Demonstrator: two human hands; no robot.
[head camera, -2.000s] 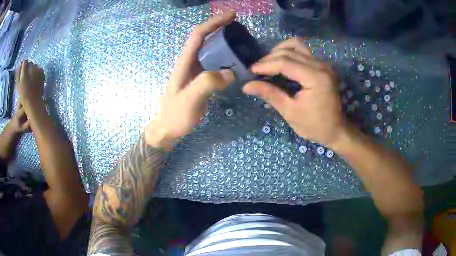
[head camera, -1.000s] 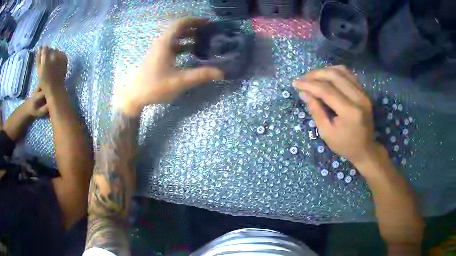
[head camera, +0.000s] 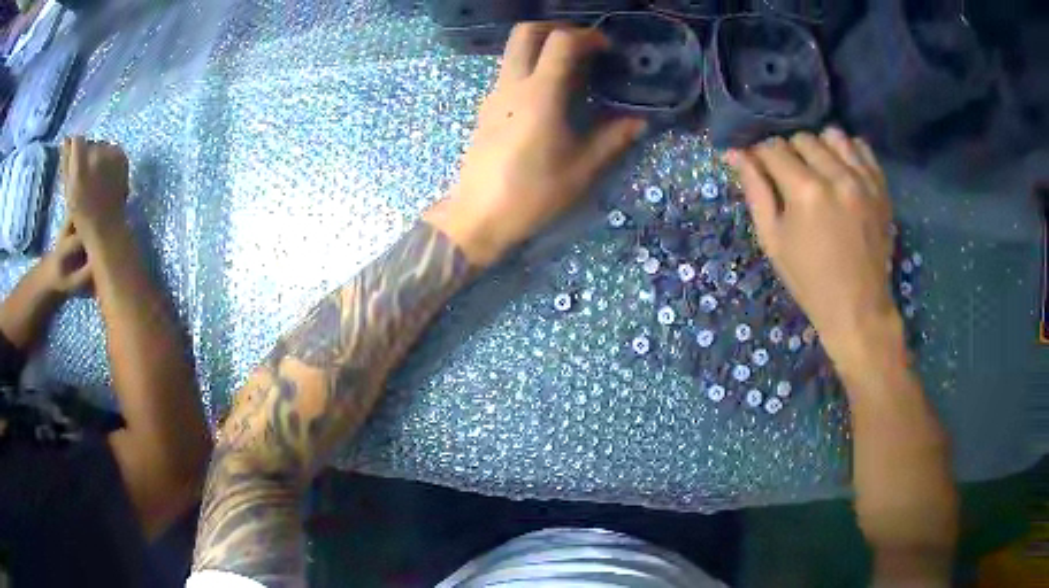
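Note:
My left hand (head camera: 523, 149) is at the far edge of the bench, its fingers and thumb around the left side of a dark cup-shaped housing (head camera: 667, 83), which stands open end up with a round boss inside. The hand hides its left wall. A second dark housing (head camera: 794, 94) stands close to its right, also open end up. My right hand (head camera: 822, 218) is palm down just in front of that second housing, fingers loosely bent, with nothing seen in it. Small pale-topped knobs (head camera: 706, 337) lie loose between and below my hands, partly under the right one.
Bubble wrap (head camera: 460, 425) covers the bench, glaring white at left. More dark housings (head camera: 920, 80) are at the far right, blurred. Pale blue-grey parts (head camera: 23, 195) lie at far left beside another person's clasped hands (head camera: 92, 195). A dark orange-edged item (head camera: 1044, 264) is at the right edge.
My left hand has moved right with the dark housing to beside the other one, over where the pink patch showed. My right hand has moved slightly up, to in front of the second housing.

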